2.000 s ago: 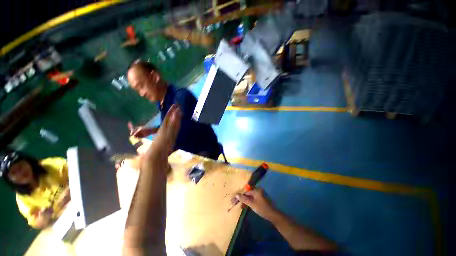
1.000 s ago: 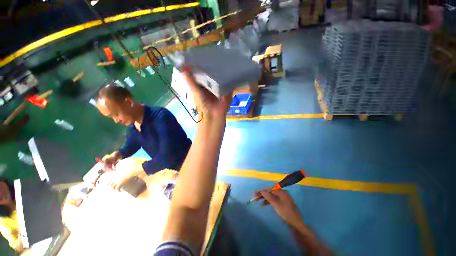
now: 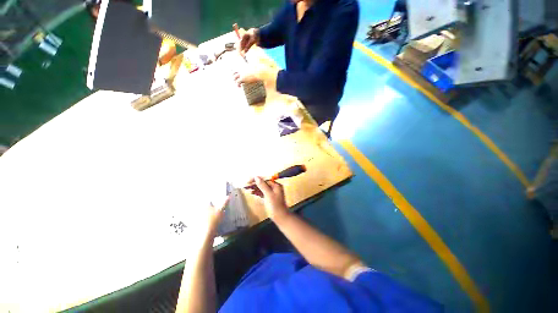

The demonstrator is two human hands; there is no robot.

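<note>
My right hand (image 3: 267,192) holds the screwdriver (image 3: 289,173), with its black handle pointing up and right above the table. A light grey stack of metal plates (image 3: 235,211) with striped layered edges stands at the near table edge. My left hand (image 3: 215,214) is at the left side of this stack; glare washes out its fingers, so whether it grips a plate cannot be told. Small dark screws (image 3: 177,225) lie scattered on the table left of my left hand.
A coworker in navy (image 3: 315,58) works at the far right table side beside a striped block (image 3: 254,92). A dark small bag (image 3: 287,126) lies near the right edge. Grey panels (image 3: 125,49) hang over the far left. A blue bin (image 3: 442,68) is on the floor.
My left hand has come down from its raised position to the stack. My right hand has brought the screwdriver back over the table. The view has turned down onto the table.
</note>
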